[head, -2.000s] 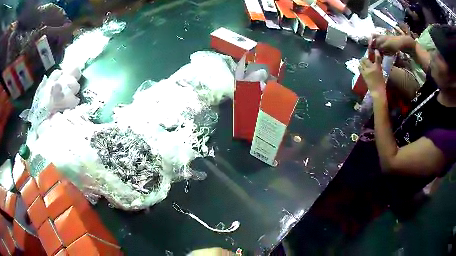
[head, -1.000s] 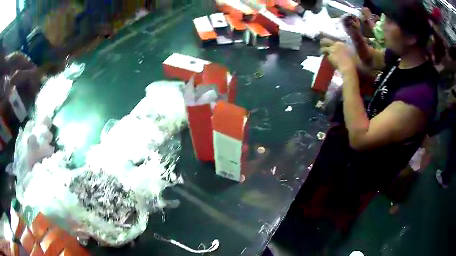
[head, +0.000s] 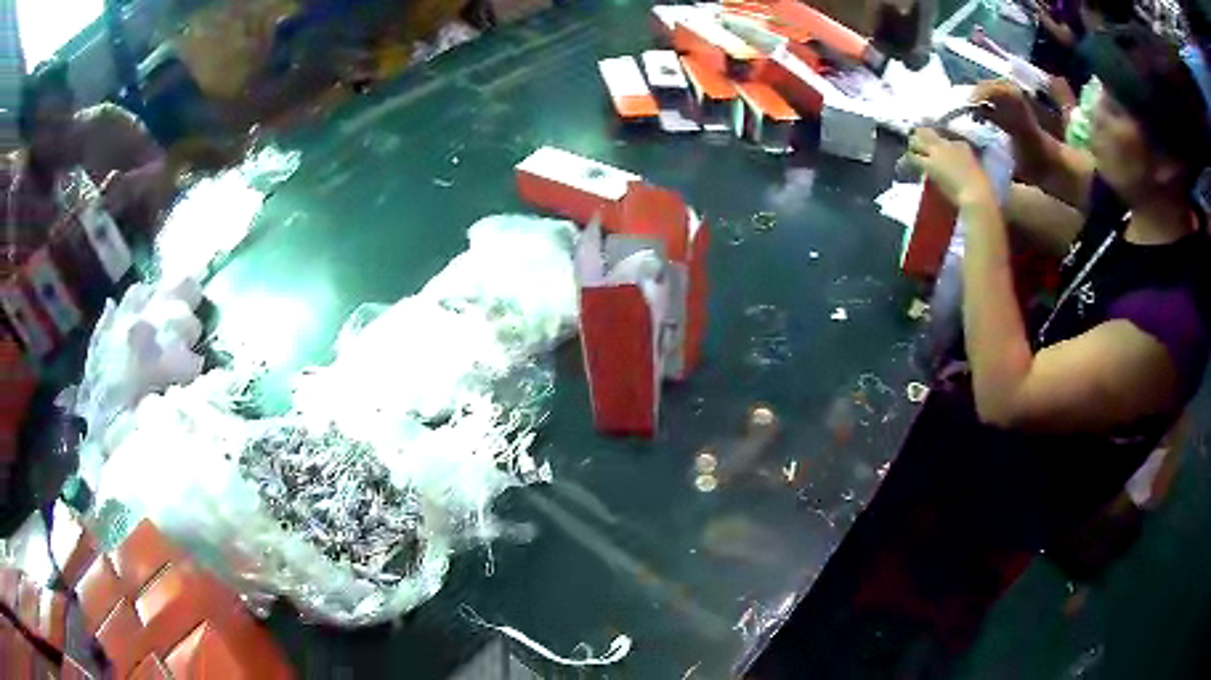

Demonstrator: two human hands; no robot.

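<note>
An open orange retail box (head: 620,359) stands upright at the table centre, flaps raised, with whitish contents at its top. Another open orange box (head: 693,312) stands right behind it. A closed orange-and-white box (head: 571,183) lies behind them. A grey flat edge (head: 499,660) of something pokes in at the bottom edge; what it belongs to is cut off. Neither of my hands can be made out. Faint blurred smears show on the table right of the boxes, too unclear to name.
Large clear poly bags (head: 385,385) hold a silver-grey heap (head: 339,505) at left. Stacked orange boxes (head: 186,618) fill the lower left. A white cord (head: 558,651) lies near the front. More boxes (head: 711,93) lie at the back. A co-worker (head: 1076,306) handles a box at right.
The front box with the white printed side is gone from beside the upright open box. The grey edge has appeared at the bottom. The view swung right, then partly back.
</note>
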